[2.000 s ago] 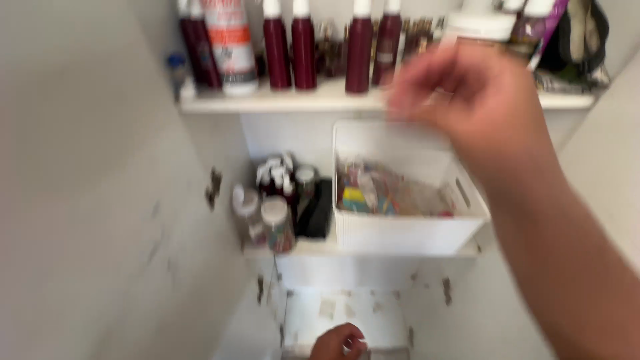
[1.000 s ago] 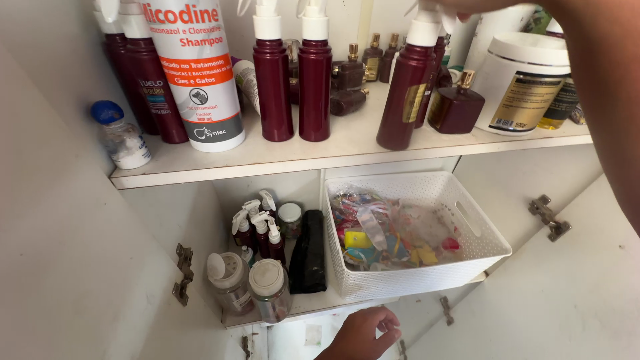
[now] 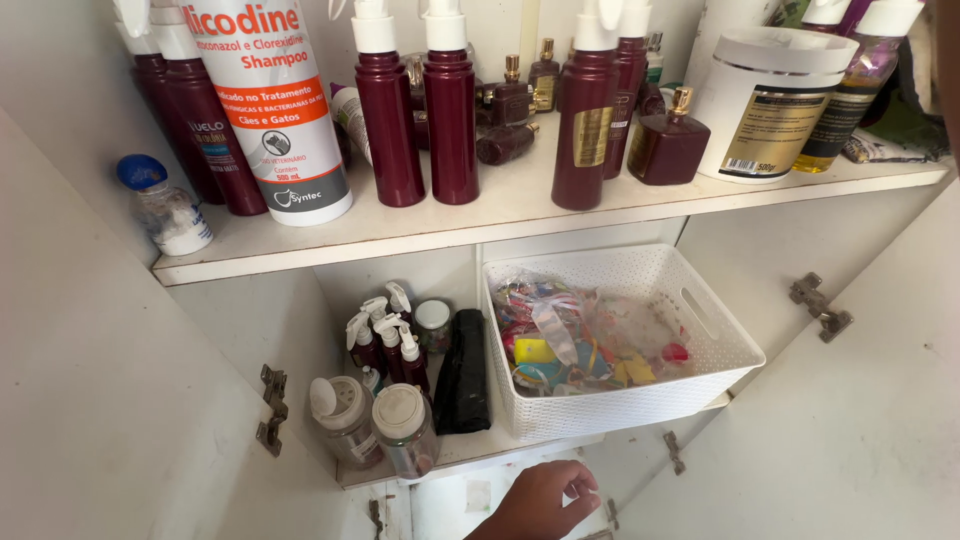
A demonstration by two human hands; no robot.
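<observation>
My left hand (image 3: 546, 501) is low in the head view, in front of the lower shelf and below the white perforated plastic basket (image 3: 637, 401). Its fingers are loosely curled, with a gap to the thumb, and it holds nothing. Bags with colourful small items (image 3: 559, 345) lie in the basket. A strip of what seems to be my right arm shows at the upper right edge; my right hand is out of sight. Maroon bottles (image 3: 452, 127), a shampoo bottle (image 3: 281, 112), a square maroon perfume bottle (image 3: 670, 146) and a white tub (image 3: 776, 105) stand on the upper shelf.
Left of the basket are a black rolled bundle (image 3: 463, 375), two clear lidded jars (image 3: 405, 431), small spray bottles (image 3: 390, 341) and a glass jar (image 3: 433, 326). A blue-capped bottle (image 3: 169, 214) stands at the upper shelf's left end. Metal hinges (image 3: 821, 306) project from the cabinet sides.
My right hand, raised before the upper shelf two seconds ago and at its bottles one second ago, has left the view. My left hand remains low and empty. The view has moved closer to the upper shelf.
</observation>
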